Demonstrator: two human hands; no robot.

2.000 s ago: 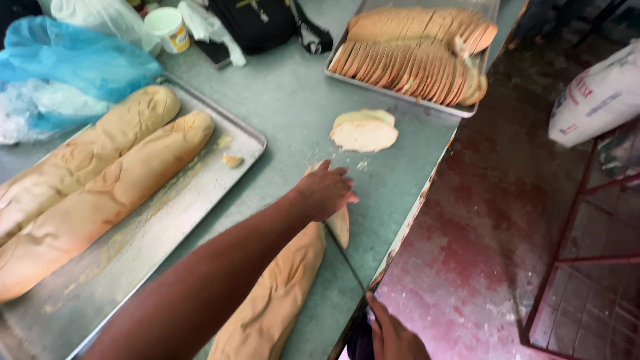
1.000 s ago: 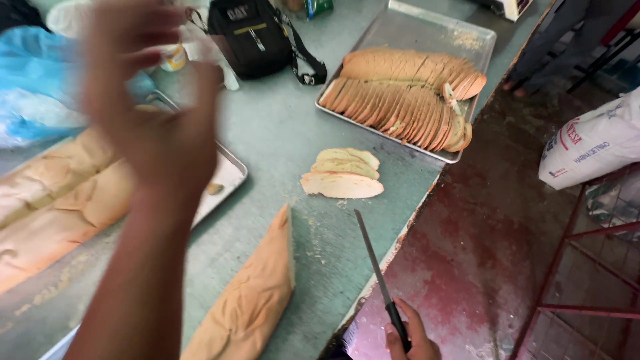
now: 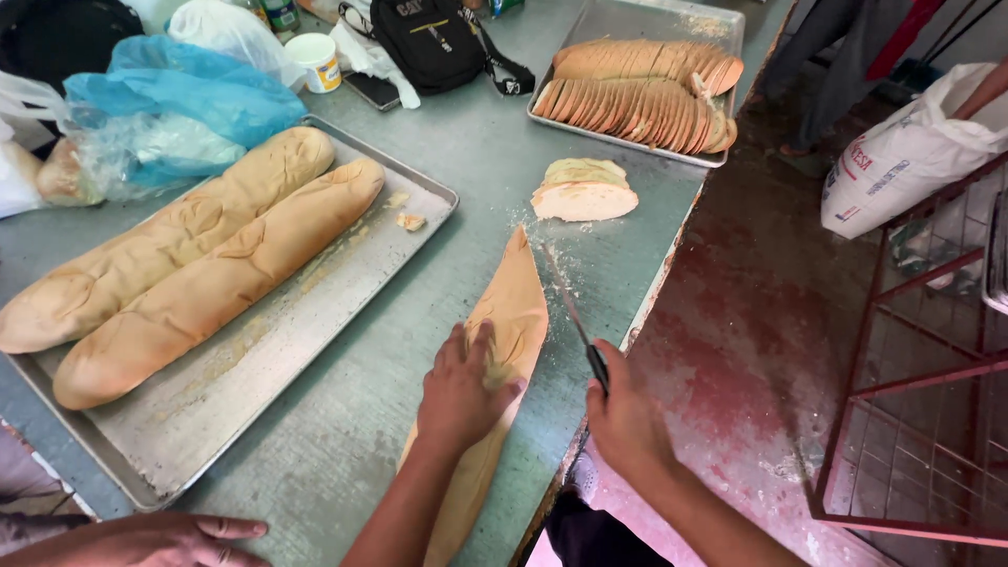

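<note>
My left hand (image 3: 466, 394) rests with spread fingers on a long bread loaf (image 3: 516, 323) whose far end is cut at a slant. In my right hand (image 3: 626, 409) is the black handle of a long knife (image 3: 573, 309); its blade lies just right of the loaf's cut end, a little apart from it. Cut bread slices (image 3: 584, 193) lie on the table beyond the tip, with crumbs between. Two whole loaves (image 3: 228, 248) lie side by side on a metal tray (image 3: 307, 335) at the left.
A second metal tray (image 3: 634, 144) holds many sliced pieces. Plastic bags (image 3: 197, 94), a white tub (image 3: 313, 63) and a black bag (image 3: 429, 43) stand at the back. Another person's hand (image 3: 189, 539) is at the lower left. Right of the table edge are a white sack (image 3: 890, 169) and a red metal rack (image 3: 874, 386).
My left hand, raised at the left one second ago, is now down on the loaf. The knife has moved to beside the loaf's cut end. Another person's hand has appeared at the lower left.
</note>
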